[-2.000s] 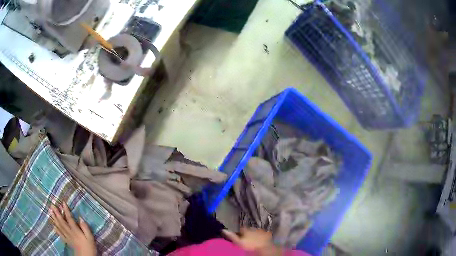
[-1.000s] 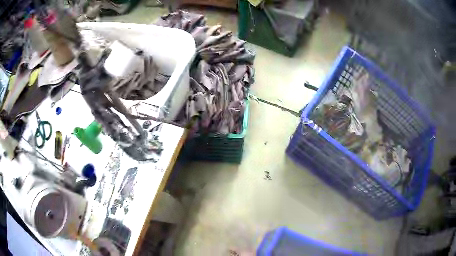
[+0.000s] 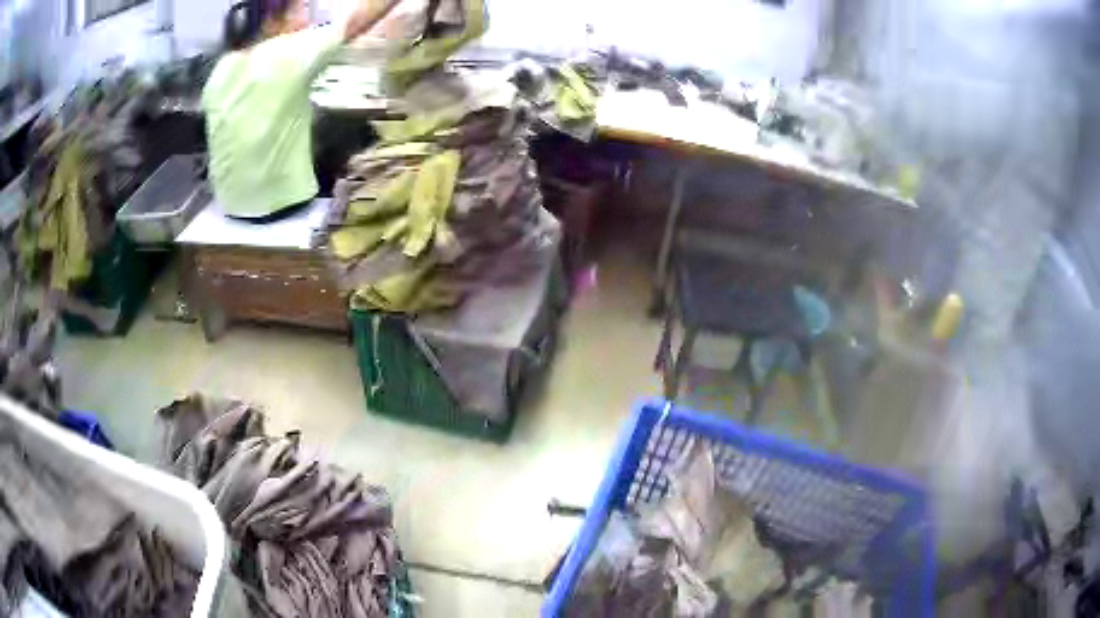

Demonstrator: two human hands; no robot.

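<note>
Neither of my hands is in the picture. Nearest in front of me, a blue plastic crate point(image 3: 790, 449) with lattice walls holds crumpled grey-brown cloth pieces point(image 3: 676, 537) at the bottom right. A white tub point(image 3: 199, 513) with dark grey-brown pieces is cut off at the bottom left. Beside it a heap of folded grey-brown cloth point(image 3: 302, 519) stands at the bottom edge, with a bit of green crate at its right side.
A green crate point(image 3: 422, 380) bears a tall pile of olive and grey-brown cloth point(image 3: 446, 205). A person in a light green top point(image 3: 259, 127) sits behind it on a wooden bench point(image 3: 271, 284). A long table point(image 3: 724, 139) and a dark stool point(image 3: 742, 290) stand beyond.
The view has swung up from the worktable to the room. My hands, seen two seconds ago near plaid cloth and a blue crate, are out of the picture. The seated person has come into view.
</note>
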